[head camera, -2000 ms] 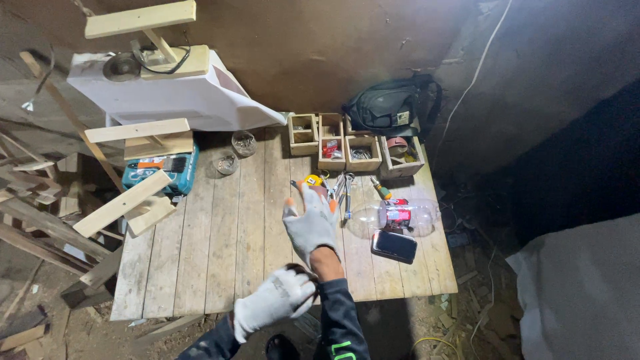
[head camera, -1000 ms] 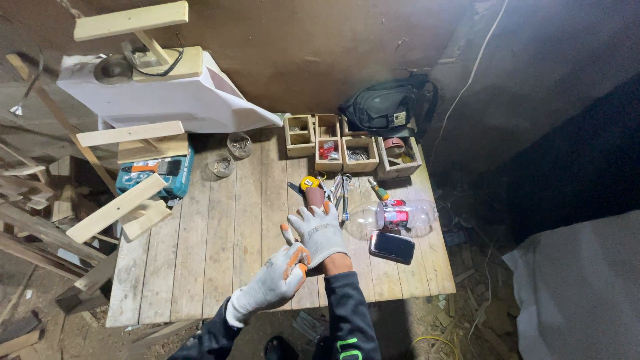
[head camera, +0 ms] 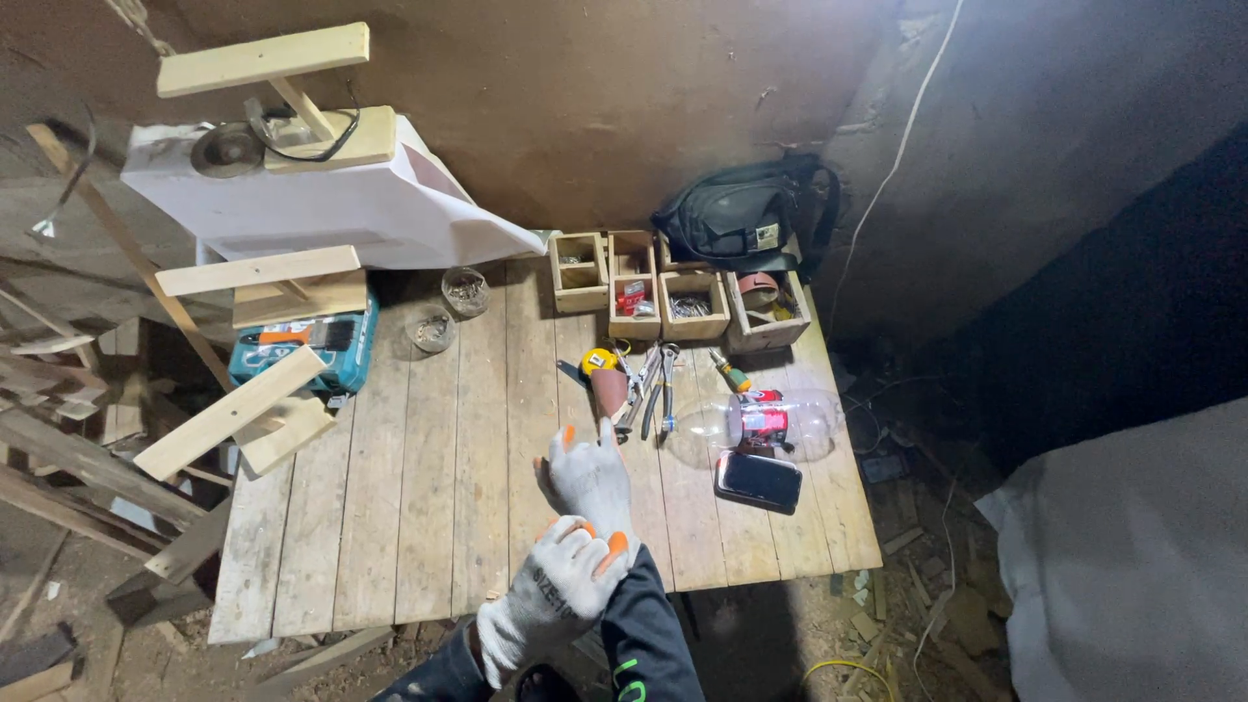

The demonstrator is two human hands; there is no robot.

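Note:
Both my hands wear light grey work gloves with orange fingertips, over the front part of the wooden plank table [head camera: 429,468]. My left hand [head camera: 556,590] grips the cuff of the right glove at the wrist. My right hand [head camera: 593,483] reaches forward with fingers apart and holds nothing. Just beyond its fingertips lie a yellow tape measure [head camera: 598,362], a piece of brown sandpaper [head camera: 610,392] and pliers [head camera: 667,380]. A screwdriver [head camera: 731,372], a clear plastic bottle [head camera: 804,425] with a red label and a smartphone [head camera: 759,481] are to the right.
Small wooden boxes [head camera: 766,333] with hardware line the back, beside a black bag [head camera: 731,219]. Two clear cups [head camera: 431,330] hold small metal parts. At left are a teal case [head camera: 356,356], a paintbrush [head camera: 297,336], T-shaped wooden pieces [head camera: 234,409] and a white-covered block [head camera: 322,219].
My left hand has moved from the right glove's fingers or palm side to its cuff. Two seconds ago, the right wrist showed bare between glove and sleeve; now the cuff covers it.

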